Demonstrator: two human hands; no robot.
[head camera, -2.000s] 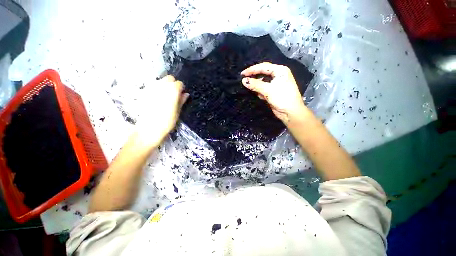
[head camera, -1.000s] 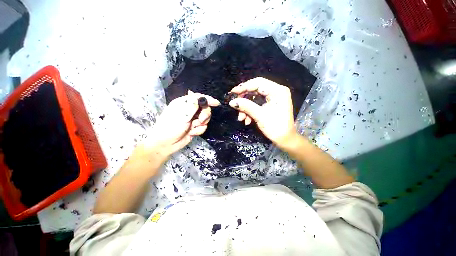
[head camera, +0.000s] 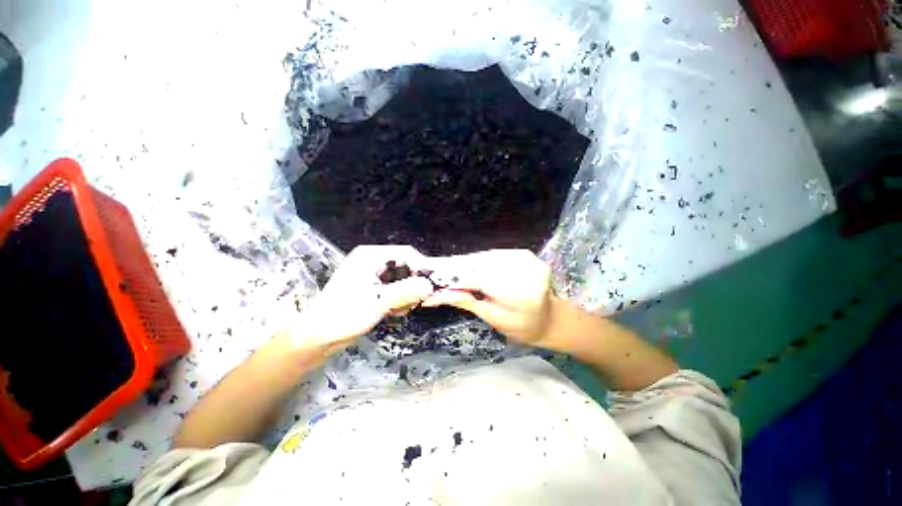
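My left hand (head camera: 371, 296) and my right hand (head camera: 504, 292) meet fingertip to fingertip over the near edge of the open clear plastic bag (head camera: 584, 212). Between the fingers are small black rubber parts (head camera: 397, 272); their exact shape is unclear. My left fingers hold a dark clump, and my right thumb and finger pinch a thin dark piece. The bag's mouth is spread around a wide black heap of parts (head camera: 445, 168). The orange-red perforated basket (head camera: 129, 287) at the left is filled with black pieces.
Black flakes lie scattered on the white tabletop (head camera: 712, 148), the bag film and the beige coat (head camera: 475, 435). Another red basket (head camera: 816, 25) sits at the far right edge. A green floor (head camera: 732, 326) with yellow-black tape shows at the lower right.
Both hands have come together and moved nearer to my body, off the middle of the heap. The whole view has shifted slightly, with the bag and table further left.
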